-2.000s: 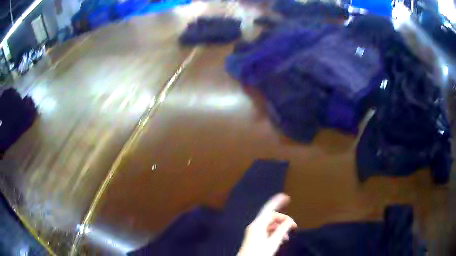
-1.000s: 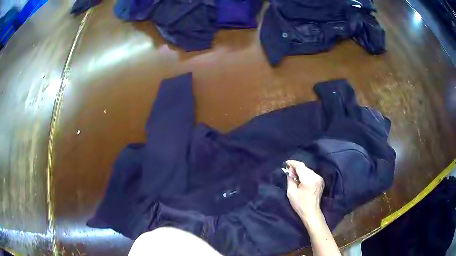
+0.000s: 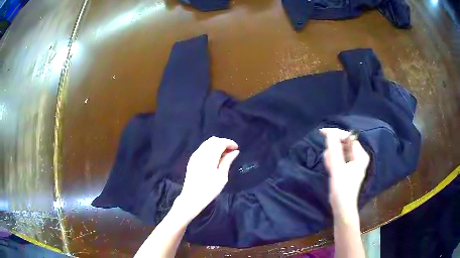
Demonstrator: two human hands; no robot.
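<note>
A dark navy garment [image 3: 257,116] lies spread on the table, one sleeve [image 3: 184,75] pointing away on the left and a short banded end [image 3: 360,63] at the upper right. A small pale label [image 3: 248,168] shows at its middle. My left hand [image 3: 207,169] is over the garment left of the label, thumb and fingertips close together; whether a thread is between them cannot be seen. My right hand [image 3: 345,161] is over the right part, blurred, with small metal thread snips [image 3: 352,135] at its fingers.
The glossy brown table [image 3: 126,45] has a yellowish joint line [image 3: 58,131] on the left and yellow edging [image 3: 434,189] at the lower right. Other dark garments [image 3: 348,9] lie at the far edge of view. Dark cloth [image 3: 423,221] shows beyond the near right edge.
The view has tipped down to the garment. My left hand has come into view over it. My right hand has shifted right and up from the garment's middle.
</note>
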